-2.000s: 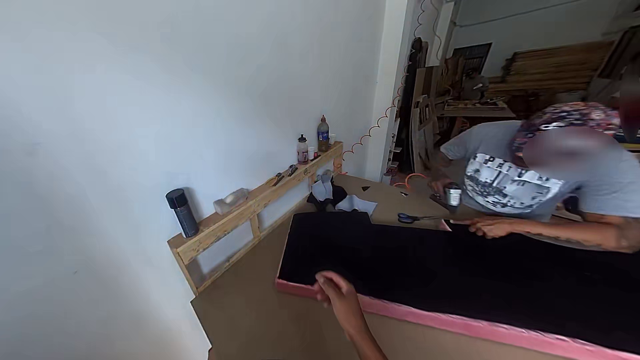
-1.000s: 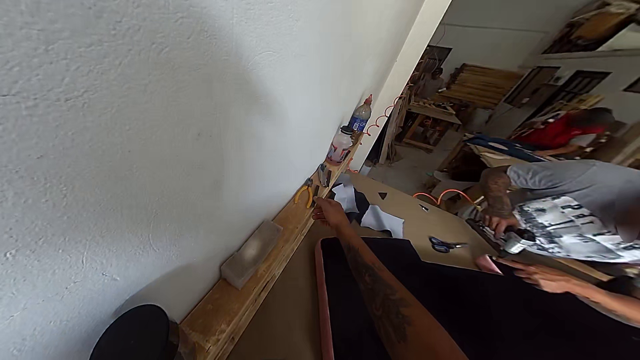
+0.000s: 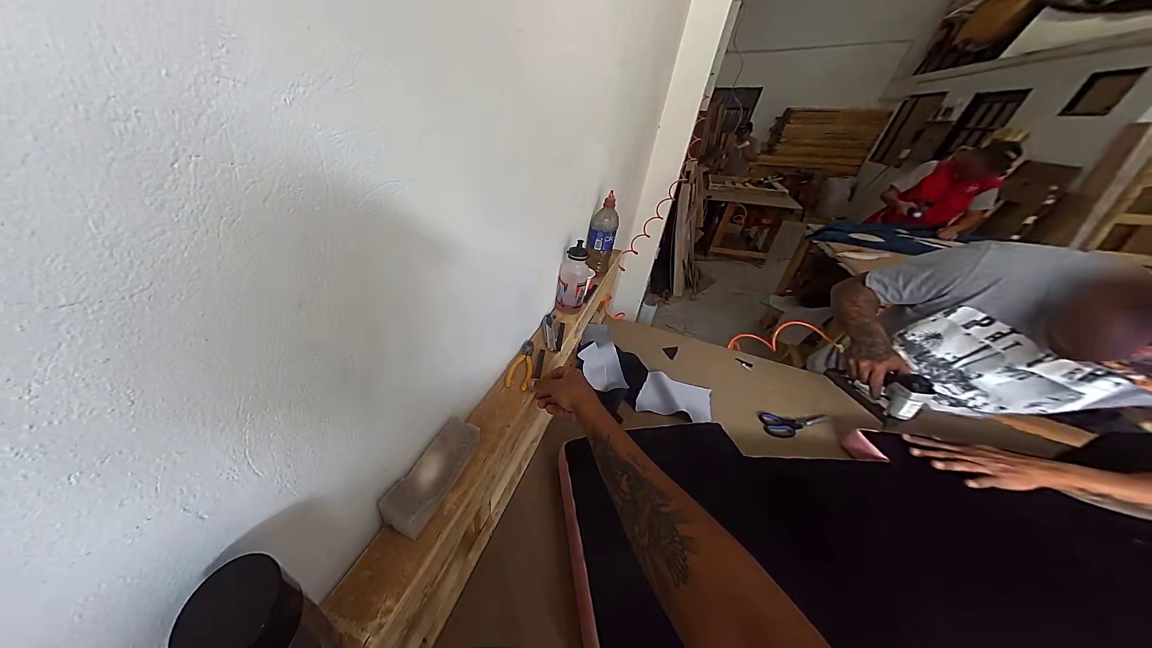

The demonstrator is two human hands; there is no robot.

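Note:
My right hand [image 3: 560,392] reaches over the wooden ledge along the wall, fingers bent at its edge; whether they grip anything cannot be told. Just left of the fingers lie pliers with yellow handles [image 3: 519,371], with a small dark object [image 3: 540,363] beside them. A metal tool [image 3: 551,331] lies farther along the ledge. Under my forearm is a long panel covered in black fabric [image 3: 810,522], with a pink edge [image 3: 576,549]. My left hand is out of view. Scissors [image 3: 785,424] lie on the brown tabletop past the panel.
The ledge [image 3: 468,504] also holds a grey block [image 3: 430,477], two plastic bottles [image 3: 574,279] and a black-lidded container [image 3: 238,603]. Fabric scraps [image 3: 670,396] lie on the table. Across it, a co-worker holds a power tool [image 3: 904,396], other hand [image 3: 985,463] on the panel. An orange hose [image 3: 783,328] curls behind.
My right hand has moved from the panel's near edge to the ledge beside the pliers. The view has turned and come closer to the wall. The co-worker's hand with the tool is now nearer the panel.

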